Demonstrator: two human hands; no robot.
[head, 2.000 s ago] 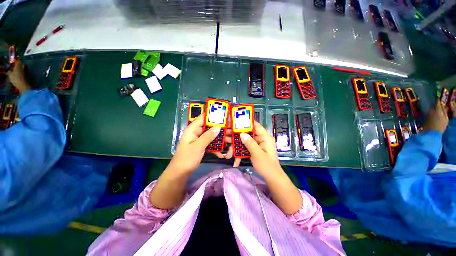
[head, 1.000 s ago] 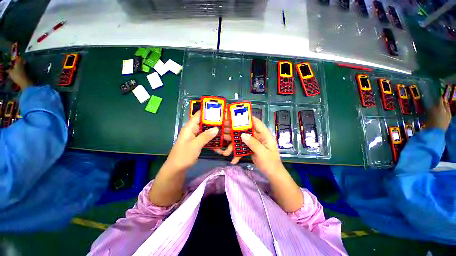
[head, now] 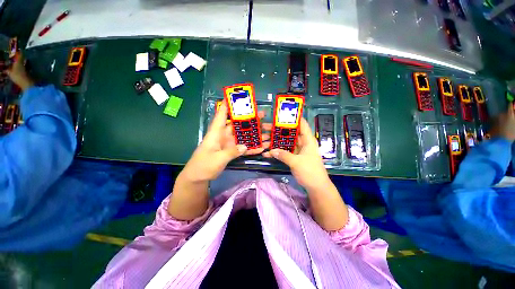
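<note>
My left hand point(head: 213, 148) holds a red-orange keypad phone point(head: 244, 115) with a yellow frame and lit screen, its thumb at the phone's lower edge. My right hand point(head: 303, 153) holds a second such phone point(head: 287, 123), also lit, its thumb at the bottom keys. The phones are side by side, a small gap between them, above a clear blister tray point(head: 375, 135). In the tray's back row lie a dark phone point(head: 297, 72) and two face-up phones point(head: 330, 74). Its front row has two face-down black phones point(head: 354, 137) and one mostly hidden behind my left hand.
Left of the tray lie white squares point(head: 157, 93), green squares point(head: 173, 105) and small black items point(head: 143, 84). A red pen point(head: 53, 23) lies on the white surface. People in blue sleeves point(head: 42, 121) work on both sides. Another tray point(head: 435, 152) with phones is at right.
Both phones are now farther forward and a little farther apart. My thumbs have moved from the upper keys to the phones' lower ends. The view has shifted slightly.
</note>
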